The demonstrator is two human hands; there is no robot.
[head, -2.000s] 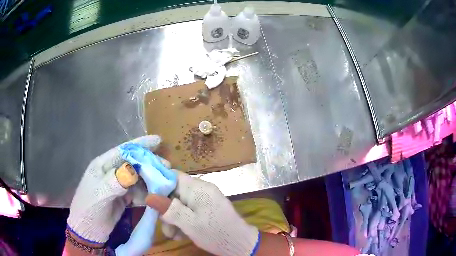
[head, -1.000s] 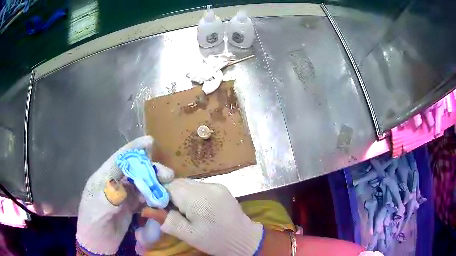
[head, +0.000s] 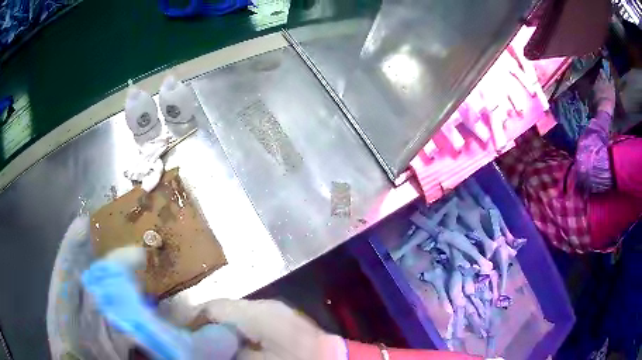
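A light-blue moulded limb part (head: 134, 309), blurred, lies between my hands at the lower left, slanting down to the right. My left hand (head: 74, 295), in a white knit glove, is around its upper end, and the picture's lower edge cuts it off. My right hand (head: 260, 325), in a white glove with a blue cuff edge, is beside the part's lower end. Its fingers are blurred and partly hidden, so I cannot tell whether they grip the part. A small round whitish cup (head: 151, 238) stands on the brown cardboard mat (head: 200, 242) behind my left hand.
Two white bottles (head: 142, 112) stand behind a crumpled white rag (head: 146, 165) with a thin stick (head: 179, 139). A blue-purple crate (head: 556, 295) holds light-blue parts (head: 457, 246). Pink-lit parts (head: 486, 119) line the right bench edge. Another person's arm (head: 595, 148) is at the far right.
The view has swung right, so the bench things and my hands appear further left and more of the crate and the other person shows. The part is still between my hands, now slanting and blurred.
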